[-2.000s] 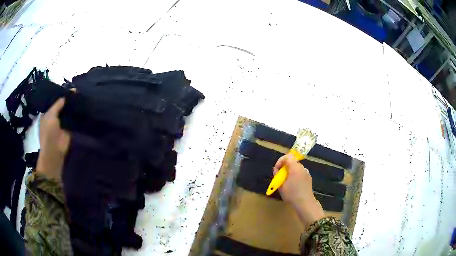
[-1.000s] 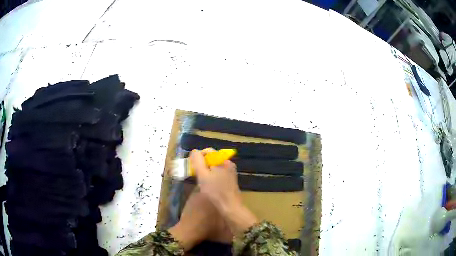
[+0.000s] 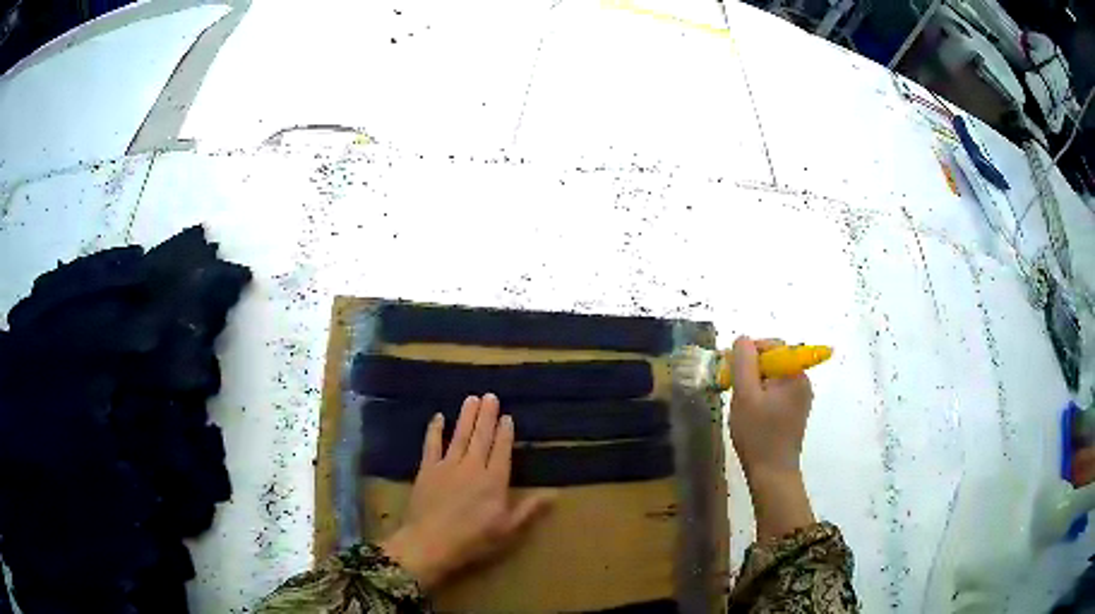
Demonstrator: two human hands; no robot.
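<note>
A tan board (image 3: 600, 528) with whitish glue crust down both sides lies in front of me. Several black fabric strips (image 3: 516, 325) lie across its upper part in rows, and part of another shows at the bottom edge. My left hand (image 3: 462, 498) lies flat with fingers spread, its fingertips on the middle strips; it grips nothing. My right hand (image 3: 771, 408) holds the glue brush (image 3: 793, 360) by its yellow handle at the board's right side. The whitish bristles point left and touch or hover over the crusted right edge, near the strip ends.
A large pile of black strips (image 3: 108, 432) lies left of the board. The white-covered tabletop (image 3: 576, 240) is speckled with black lint. A translucent white object (image 3: 1021, 528) with blue beside it is at the lower right. Cluttered items line the far right edge.
The brush has moved from the board's left side to its right side, bristles still pointing left. My left hand now lies flat on the strips, apart from my right. The view has shifted.
</note>
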